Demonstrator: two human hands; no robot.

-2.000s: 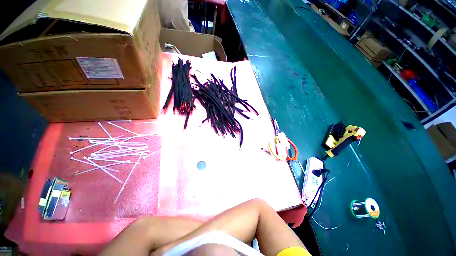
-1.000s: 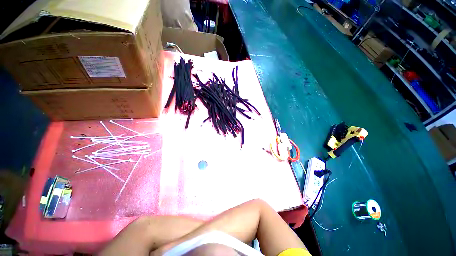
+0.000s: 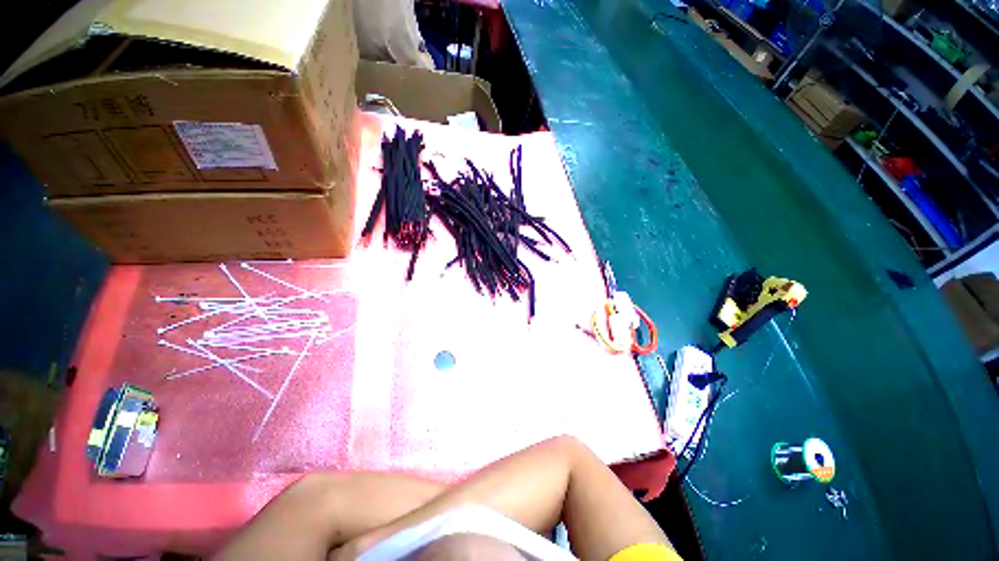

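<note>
My bare forearms lie crossed along the bottom edge; neither hand can be made out. In front of them is the red surface point(image 3: 296, 438), its right part under a pale, glaring sheet. Thin white strips point(image 3: 263, 325) lie scattered on its left part. Two loose bundles of black leads lie at the far side, one upright in view point(image 3: 403, 192) and one spread out point(image 3: 482, 230). A small yellow and silver assembly point(image 3: 126, 433) sits at the near left corner. A small dark disc point(image 3: 444, 359) lies flat near the middle.
Stacked cartons point(image 3: 186, 132) stand at the far left. On the green bench point(image 3: 701, 208) at right are orange-handled scissors point(image 3: 624, 327), a yellow soldering gun point(image 3: 761, 307), a white power strip point(image 3: 690, 400) and a solder spool point(image 3: 803, 460). A person's clothing shows behind the cartons.
The view has shifted very slightly. The forearms and the things on the surface have not visibly moved.
</note>
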